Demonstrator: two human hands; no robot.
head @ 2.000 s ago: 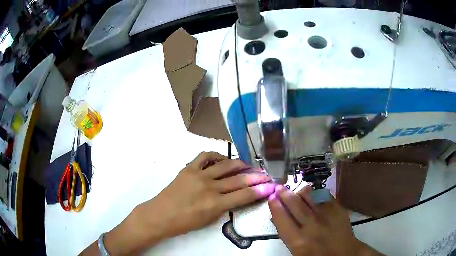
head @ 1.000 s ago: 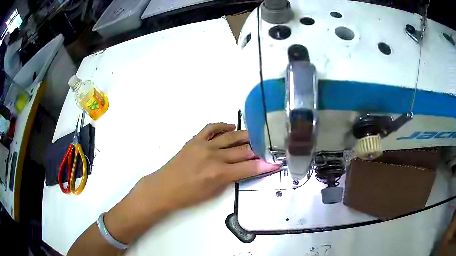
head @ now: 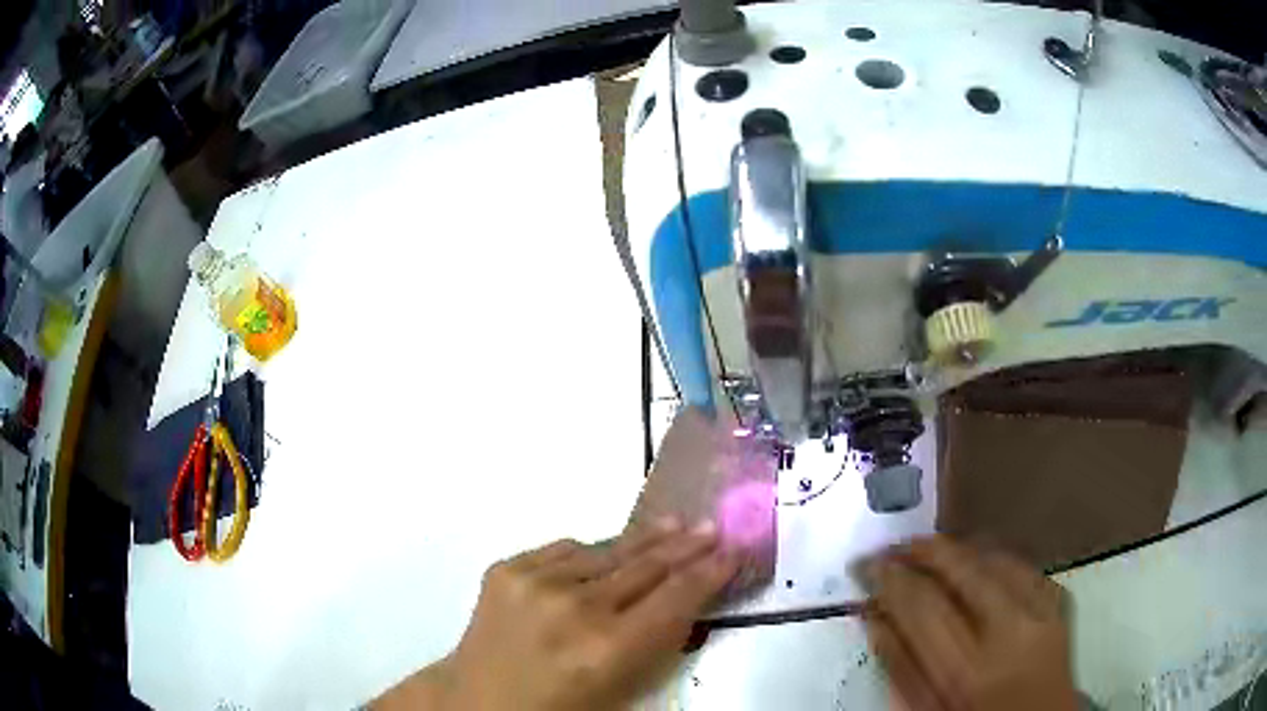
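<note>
A brown fabric piece (head: 698, 479) lies flat in front of and under the presser foot area (head: 757, 417), lit pink in part. My left hand (head: 591, 604) rests on its near end with the fingertips pressing the cloth down. My right hand (head: 966, 618) is blurred, to the right of the piece and apart from it, with no cloth visible in it. The white sewing machine (head: 862, 153) stands over the work. A stack of brown pieces (head: 1063, 465) lies under the machine arm, right of the needle. The needle tip cannot be made out.
Red and yellow-orange scissors (head: 209, 493) lie on a dark cloth (head: 160, 472) at the left. A small bottle (head: 250, 308) with yellow-orange colouring is behind them. Brown cloth (head: 613, 153) shows behind the machine head. A white bin (head: 323, 77) stands beyond the table.
A brown piece now lies before the presser foot under my left hand, which has moved nearer. My right hand left the needle area, was nearly out of view, and is back beside the plate.
</note>
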